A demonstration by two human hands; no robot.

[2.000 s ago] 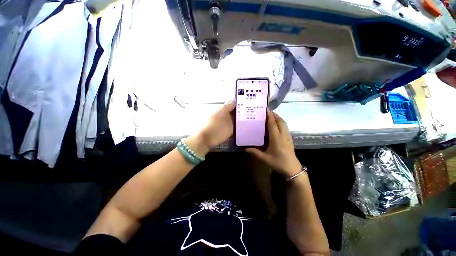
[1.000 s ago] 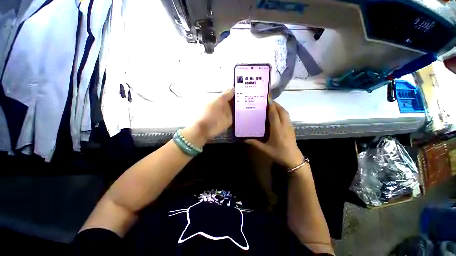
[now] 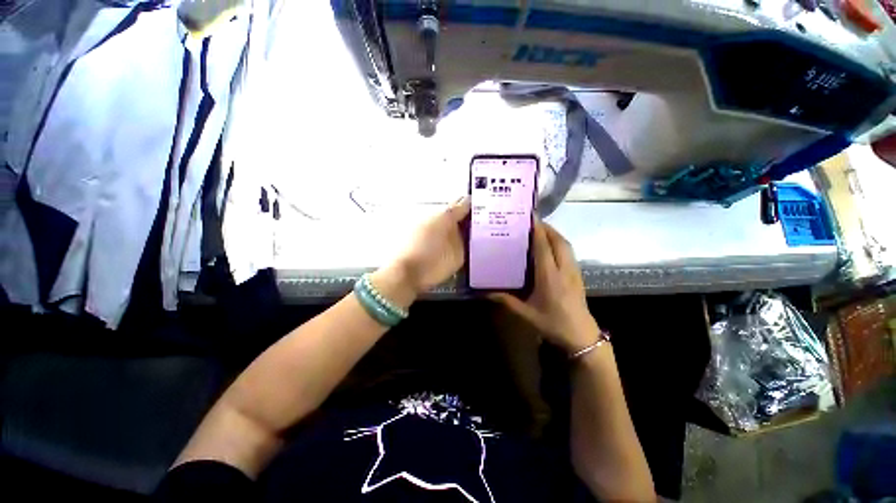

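Note:
A smartphone (image 3: 502,236) with a lit pale pink screen is held upright in both hands over the front edge of the white machine table. My left hand (image 3: 438,248) grips its left side; beads circle that wrist. My right hand (image 3: 556,287) grips its right side and lower edge; a thin bracelet is on that wrist. The fingers behind the phone are hidden. The screen shows a few lines of text, too small to read.
The white and blue sewing machine (image 3: 609,49) stands behind the phone, with a grey fabric strip (image 3: 567,157) under its arm. Pale cut pieces (image 3: 103,147) hang at left. A blue tray (image 3: 806,216) is at right. A box of clear plastic (image 3: 771,363) stands below right.
The view shifted up, then back down. Both hands keep hold of the phone, with little visible change in their grip.

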